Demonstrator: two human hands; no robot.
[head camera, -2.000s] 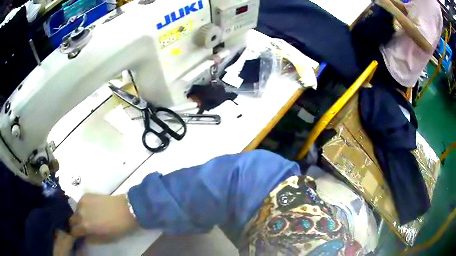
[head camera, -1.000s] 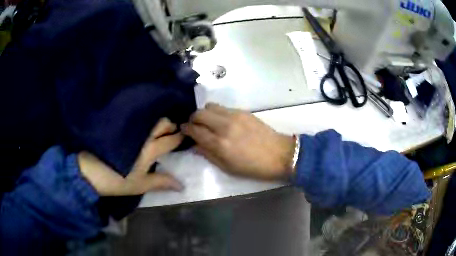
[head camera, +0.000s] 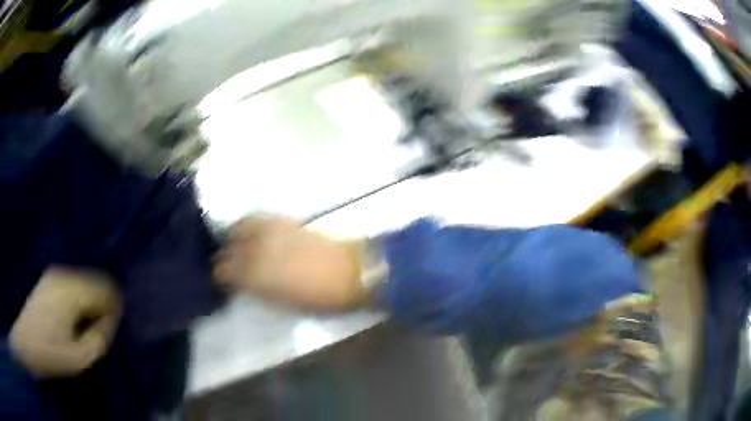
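The dark navy garment (head camera: 123, 222) lies in a large heap at the left, over the table edge. My right hand (head camera: 288, 261) is at the garment's right edge, fingertips closed on the cloth. My left hand (head camera: 67, 321) lies on the cloth at the lower left, fingers curled; blur hides whether it grips cloth. The needle area of the sewing machine (head camera: 169, 136) is just above the cloth, too blurred to make out the foot.
The white table (head camera: 510, 193) reaches to the right. The blurred black shears (head camera: 424, 119) lie under the machine arm. Dark scraps and a clear bag (head camera: 593, 103) are at the upper right. A yellow bar (head camera: 688, 212) stands beyond the table edge.
The view has swung right and blurred. My left hand has moved away from my right hand, leftward over the garment. My right hand stays at the cloth edge.
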